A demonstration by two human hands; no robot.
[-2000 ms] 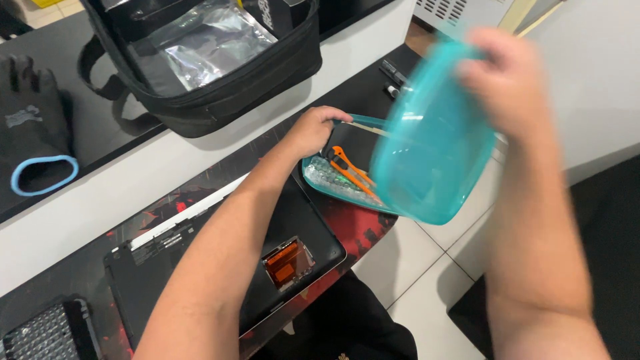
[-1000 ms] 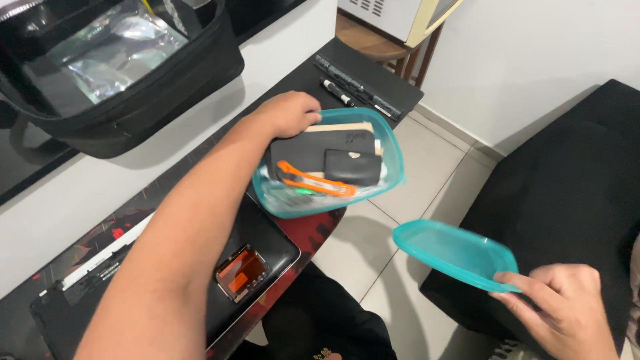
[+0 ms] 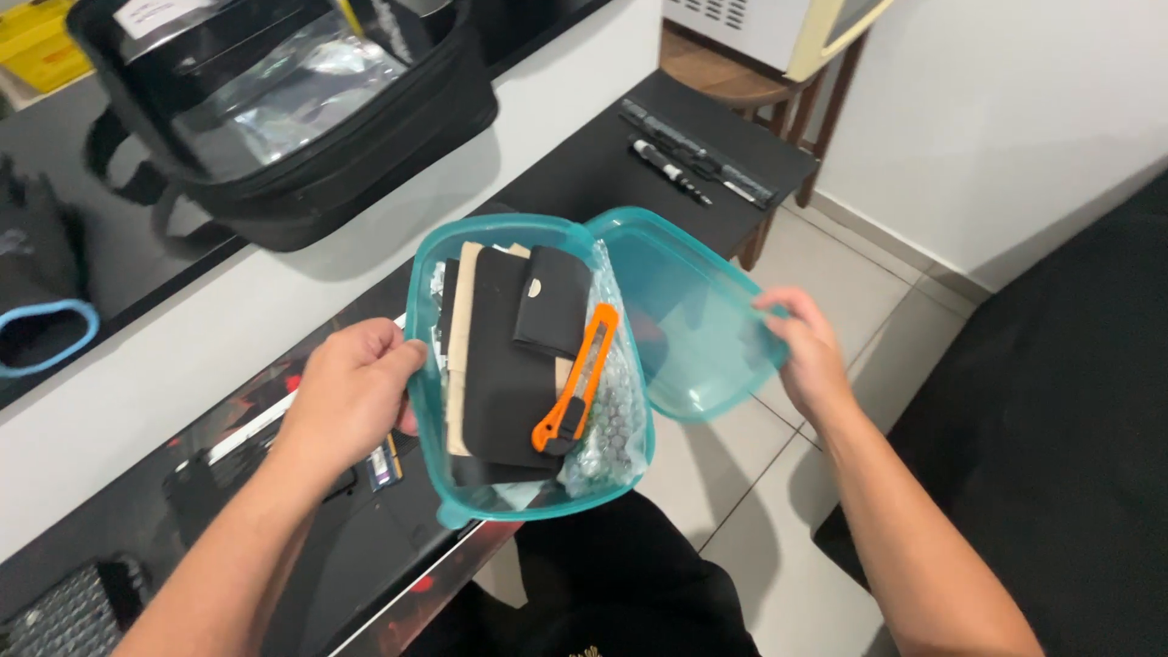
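Note:
My left hand (image 3: 360, 388) grips the left rim of a teal plastic container (image 3: 650, 438), held tilted above the desk edge. Inside it lie an orange utility knife (image 3: 584, 374), a black pouch (image 3: 554, 301) with a snap, a larger black flat case (image 3: 502, 365), beige card (image 3: 463, 365) and bubble wrap (image 3: 613, 438). My right hand (image 3: 803, 342) holds the right edge of the teal translucent lid (image 3: 698, 319), whose left side is partly behind the container. Below my left hand, a black laptop part (image 3: 365, 557) and a memory module (image 3: 385, 464) lie on the desk, partly hidden.
On the raised shelf stand an open black bag (image 3: 365, 173) with clear plastic bags and a black glove (image 3: 41, 265) with a blue cuff. A pen-style screwdriver (image 3: 671, 171) and a dark strip (image 3: 698, 146) lie on the desk's far end. Black furniture (image 3: 1031, 392) is at right.
The lid has moved from the lower right to beside the container, still in my right hand. The container has turned more upright in view, and the pouch and utility knife in it lie differently.

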